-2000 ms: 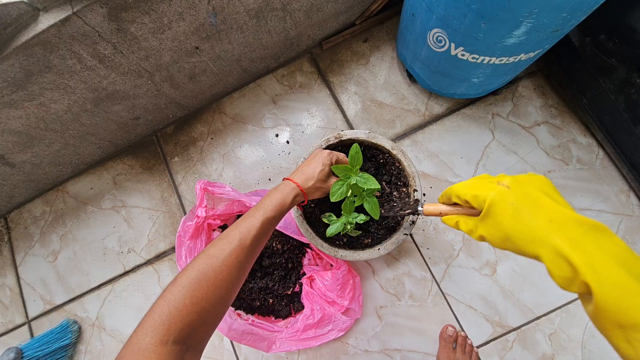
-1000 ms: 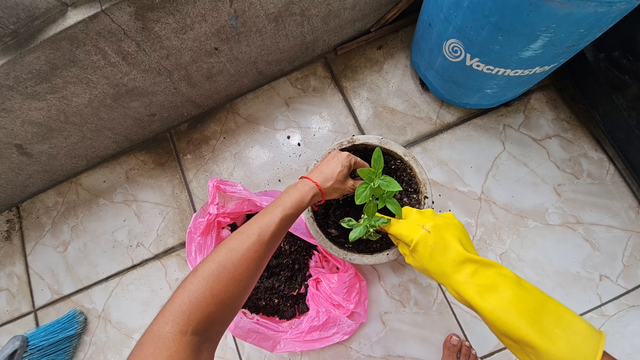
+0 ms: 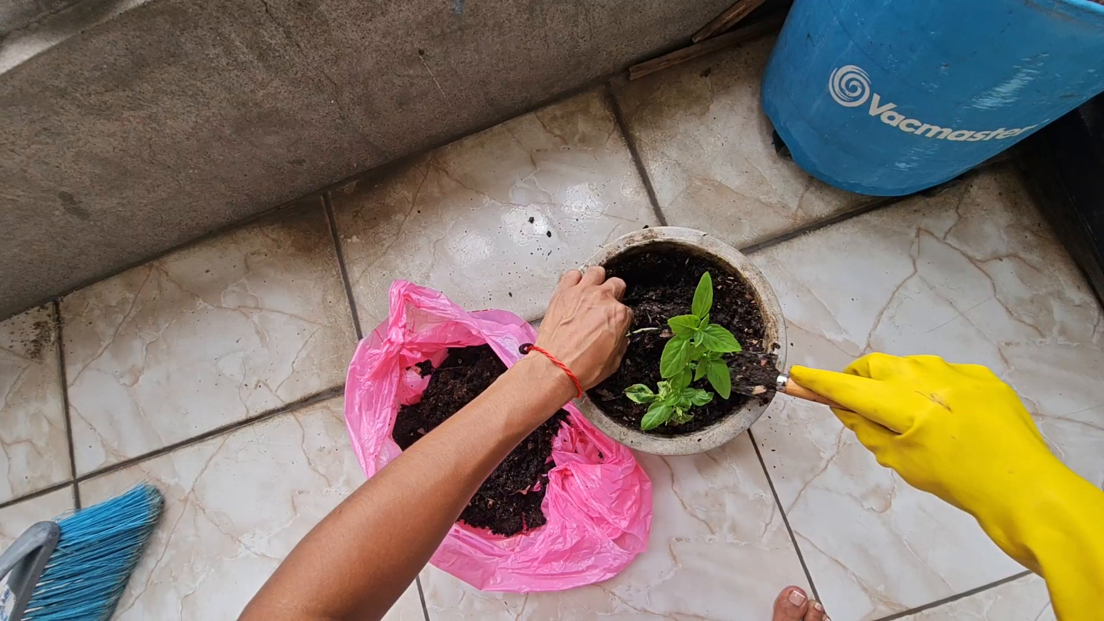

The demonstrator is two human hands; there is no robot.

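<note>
A round grey pot filled with dark soil stands on the tiles, with a leafy green plant in it. My bare left hand, a red cord at its wrist, rests at the pot's left rim with its fingers curled; whether they grip the rim or something else is hidden. In a yellow rubber glove, my right hand holds the wooden handle of a small trowel. The trowel's soil-covered blade lies over the pot's right side, beside the leaves. Under my left forearm is a pink plastic bag of dark soil.
A large blue plastic drum stands at the upper right. A rough grey wall runs along the upper left, with wood strips at its foot. A blue-bristled broom is at the lower left; a bare foot shows at the bottom.
My left hand has moved from beside the plant to the pot's left rim. My gloved right hand was against the pot's right side a second ago and has drawn back to the right.
</note>
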